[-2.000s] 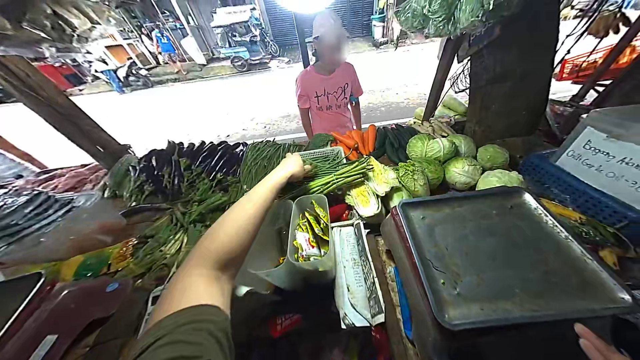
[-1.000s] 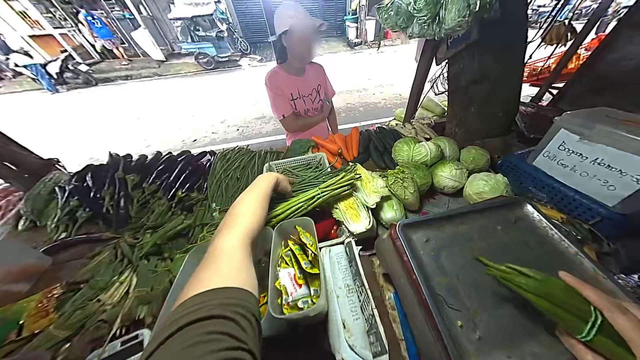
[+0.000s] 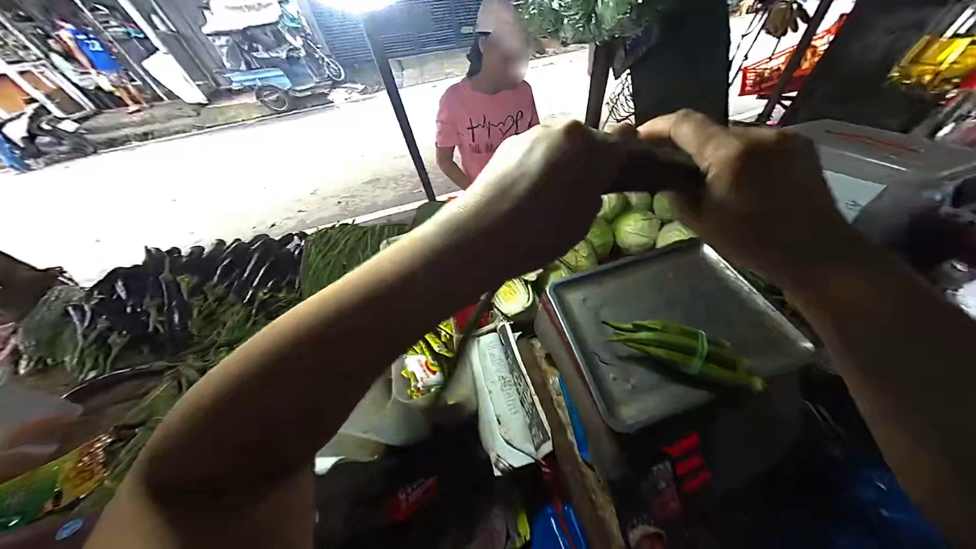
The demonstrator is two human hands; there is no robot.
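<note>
My left hand [image 3: 560,171] and my right hand [image 3: 736,179] are raised close together in front of my face, fingers curled. A dark, blurred shape lies between them; whether it is an object or shaded fingers I cannot tell. Below my right hand, a bundle of okra [image 3: 671,347] with a green band around it lies on the metal tray [image 3: 618,393]. Beyond the hands are round cabbages [image 3: 637,230], and a cut cabbage [image 3: 513,297] shows below my left wrist. My left forearm hides much of the middle of the stall.
Eggplants [image 3: 141,297] and long beans [image 3: 343,252] lie at the left. Yellow packets [image 3: 423,366] fill a container beside a white printed carton [image 3: 507,396]. A lidded plastic box [image 3: 877,152] stands at the right. Across the stall is a person in a pink shirt [image 3: 484,118].
My left hand has left the long beans and come up beside my right hand. The okra bundle, held in my right hand one second ago, now rests on the tray, let go.
</note>
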